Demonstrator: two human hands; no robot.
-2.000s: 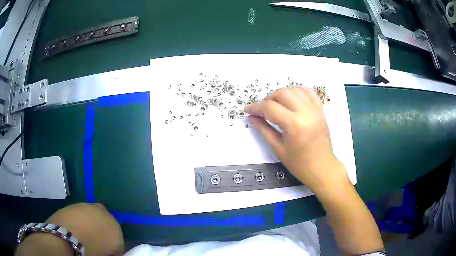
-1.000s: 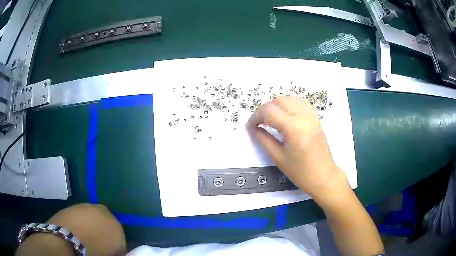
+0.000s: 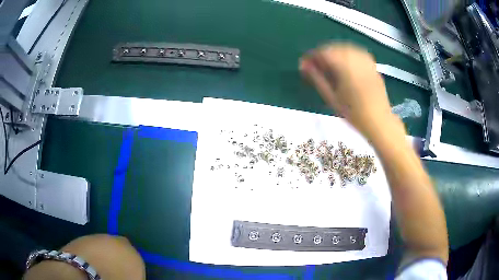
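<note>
My right hand (image 3: 344, 76) is blurred, raised over the green belt beyond the sheet, fingers curled; I cannot tell if it holds anything. A dark strip fixture (image 3: 298, 237) lies along the sheet's near edge, with bright ringed parts in a row of seats; the rightmost seat looks smaller and darker. Loose small metal parts (image 3: 328, 158) are scattered on the upper half of the white sheet (image 3: 230, 208), densest at right. My left hand (image 3: 112, 257) is at the bottom left, cut off by the edge, its fingers hidden; a bracelet is round the wrist.
Another strip fixture (image 3: 176, 56) with parts lies on the green belt (image 3: 262, 76). A silver crossbar (image 3: 137, 111) runs under the sheet. Metal brackets (image 3: 57, 101) stand at left, machine frame (image 3: 436, 126) at right. Blue tape (image 3: 120, 180) marks the near surface.
My right hand has moved from the loose parts up over the belt, uncovering the near strip's right end. The far strip has moved right. The whole view has shifted.
</note>
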